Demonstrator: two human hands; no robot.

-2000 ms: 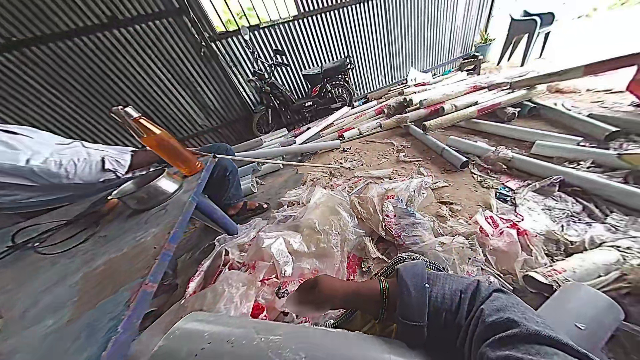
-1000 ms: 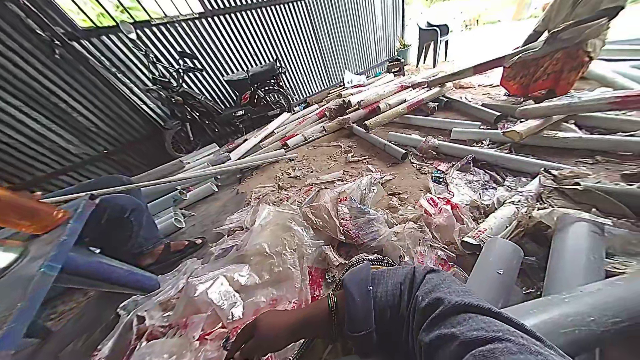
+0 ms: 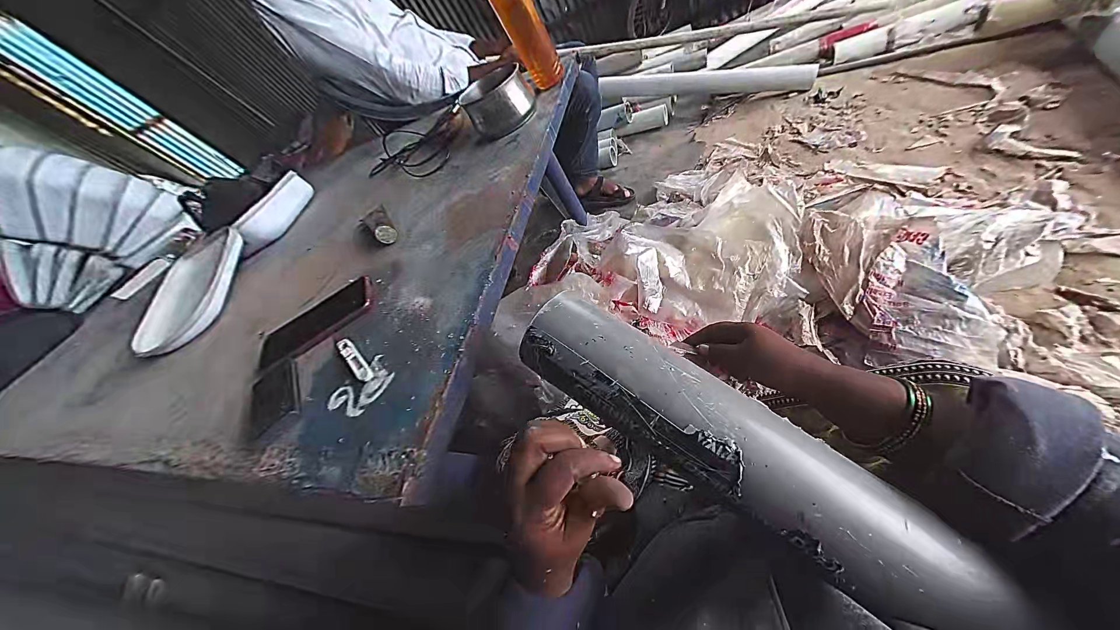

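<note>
A thick grey plastic pipe (image 3: 700, 437) runs slantwise from the lower right to the middle of the head view. Torn black film with writing clings to its near side. Left of the pipe is my left hand (image 3: 564, 499), palm up with fingers curled; whether something small is between them cannot be told. On the pipe's far side, my right hand (image 3: 752, 354) has thumb and fingertips close together beside the clear plastic film; part of it is hidden behind the pipe. Crumpled clear plastic film (image 3: 744, 245) with red print lies on the ground just beyond.
At the left a worn table (image 3: 420, 262) holds a steel pot (image 3: 499, 103), an orange tube (image 3: 528, 39), a dark phone (image 3: 315, 324), a small white-and-silver object (image 3: 354, 360) and a cable. A seated person (image 3: 376, 52) is behind it. Pipes (image 3: 709, 81) lie on the ground farther off.
The view has swung left to the table. My right hand, low among the plastic film a second ago, is now beside the grey pipe. My left hand has come into view.
</note>
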